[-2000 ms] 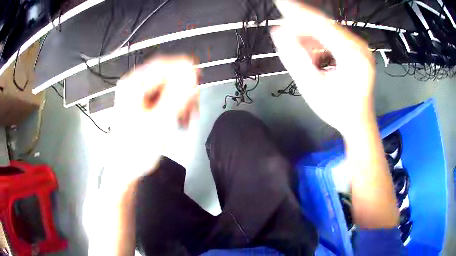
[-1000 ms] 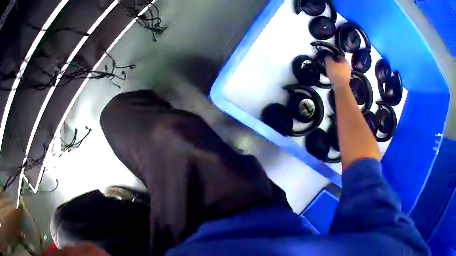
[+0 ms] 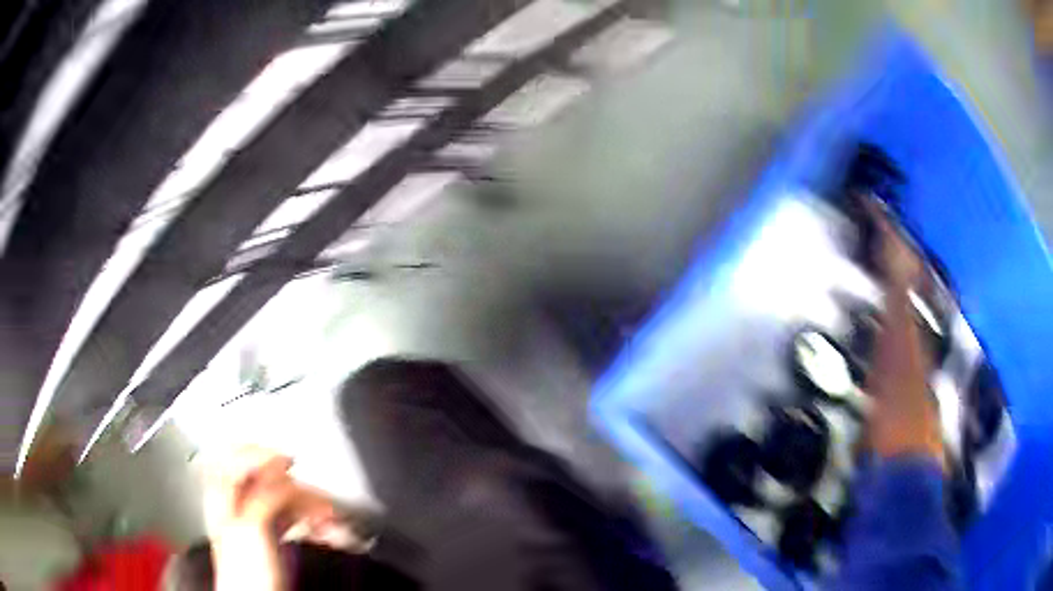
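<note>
The frame is heavily blurred. A blue plastic tote (image 3: 727, 277) with a white liner (image 3: 797, 260) stands at the right and holds several black headphones (image 3: 797, 444). My right hand (image 3: 883, 225) reaches into the tote, near its far end, by dark headphones there; whether it grips them is too blurred to tell. My left hand (image 3: 271, 496) is at the lower left beside my knee, bright and blurred; its fingers look bent, and I cannot tell if it holds anything.
The rack (image 3: 173, 219) with white-edged shelves curves across the upper left, with blurred cables by its lower edge. A red stool (image 3: 121, 566) shows at the bottom left. My dark-clothed knee (image 3: 427, 404) is between rack and tote.
The view has turned, so the tote sits lower and farther right. My right hand is now by the tote's far end. My left hand has come into clearer view at lower left.
</note>
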